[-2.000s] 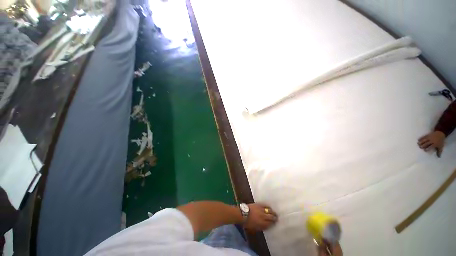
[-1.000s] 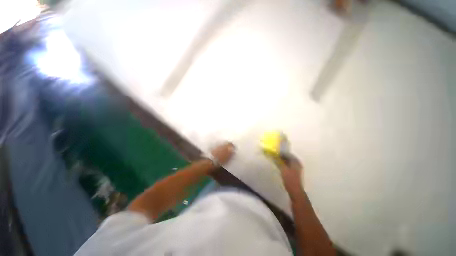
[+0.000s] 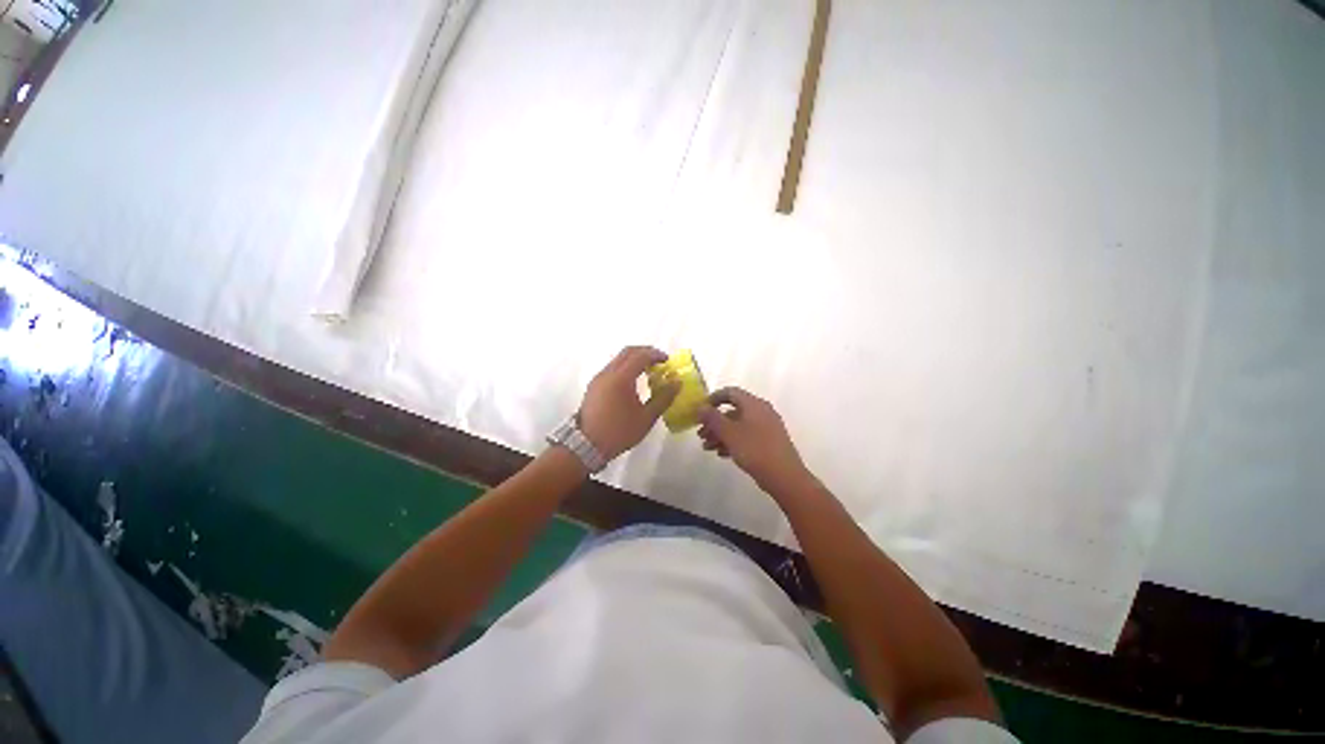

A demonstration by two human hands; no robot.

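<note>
A yellow tape roll (image 3: 682,395) is held just above the white sheet (image 3: 959,364) near the table's front edge. My left hand (image 3: 625,401), with a metal watch on the wrist, grips the roll from its left side. My right hand (image 3: 748,433) is at the roll's right side, fingers bent and close to it; whether it pinches the roll or a tape end is too small to tell. A seam line runs up the sheet beyond the hands.
A folded white strip (image 3: 381,175) lies across the sheet at the left. A brown straightedge (image 3: 805,109) lies beyond my hands. The dark table edge (image 3: 422,433) curves in front of me. Grey-blue cloth (image 3: 87,611) and scraps (image 3: 211,603) are at the lower left, by the green floor.
The view has turned to the right along the table. My left hand has left the sheet and taken hold of the tape roll. My right hand has moved to the roll's right side.
</note>
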